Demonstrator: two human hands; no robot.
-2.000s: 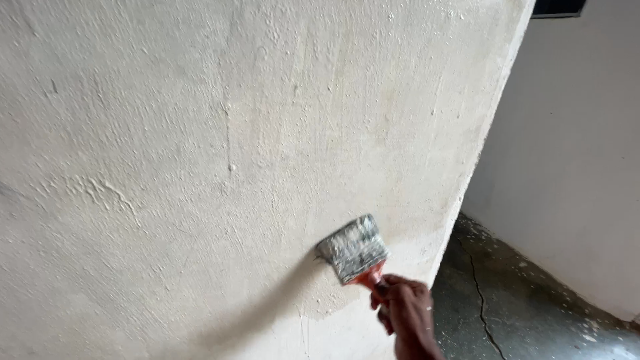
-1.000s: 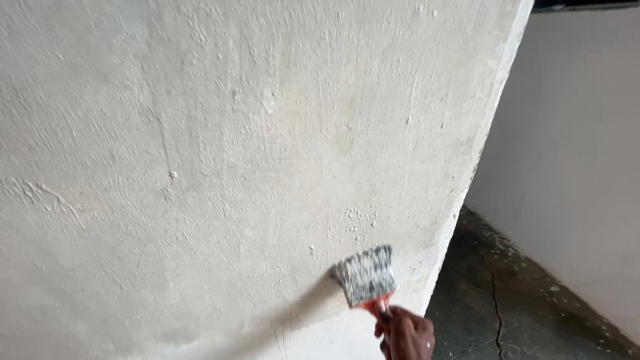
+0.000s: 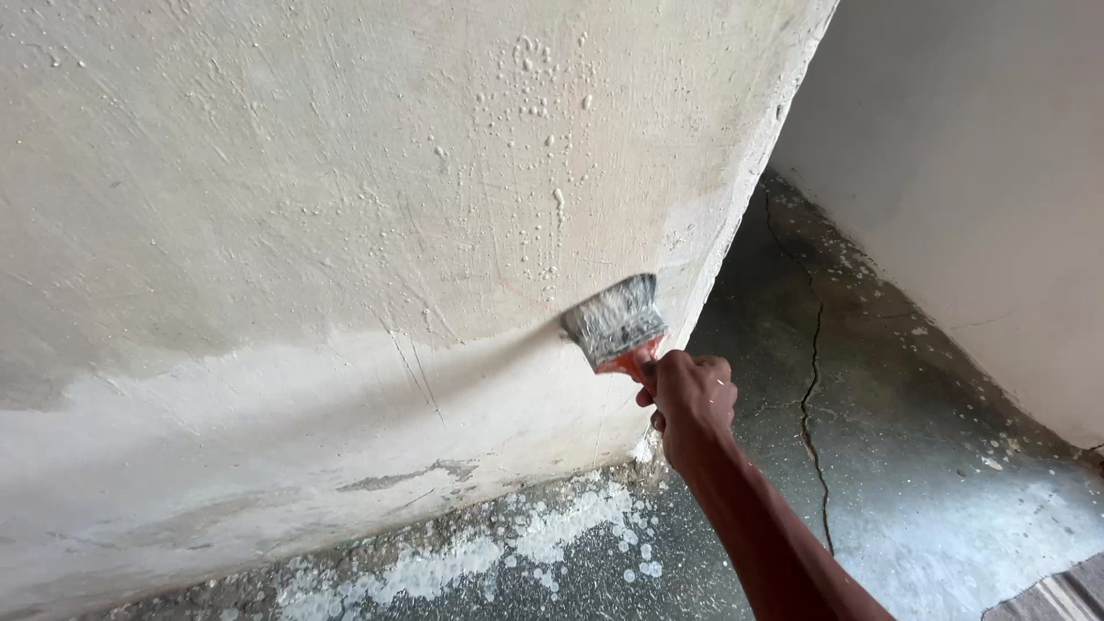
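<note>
My right hand (image 3: 694, 397) grips the red handle of a wide paintbrush (image 3: 617, 319), low and near the right edge of the wall. Its bristles are caked with whitish and grey paint and point up and left, at or very close to the wall surface. The painted wall (image 3: 345, 190) is rough, with raised drips and small blobs above the brush. A damp-looking greyish-cream area covers its upper part, and a paler white band (image 3: 285, 423) runs along its lower part. The brush throws a soft shadow to the left. My left hand is out of view.
Below the wall lies a dark grey floor (image 3: 724, 535) with white paint splashes (image 3: 457, 565) along the wall's base. A long crack (image 3: 811, 388) runs across the floor. Another pale wall (image 3: 966, 190) stands at the right. Part of a striped cloth (image 3: 1065, 595) shows at the bottom right corner.
The view has tilted down, bringing the wall's base, paint splashes and more of my right forearm into sight. The brush stays in my right hand and is now at a lower part of the wall.
</note>
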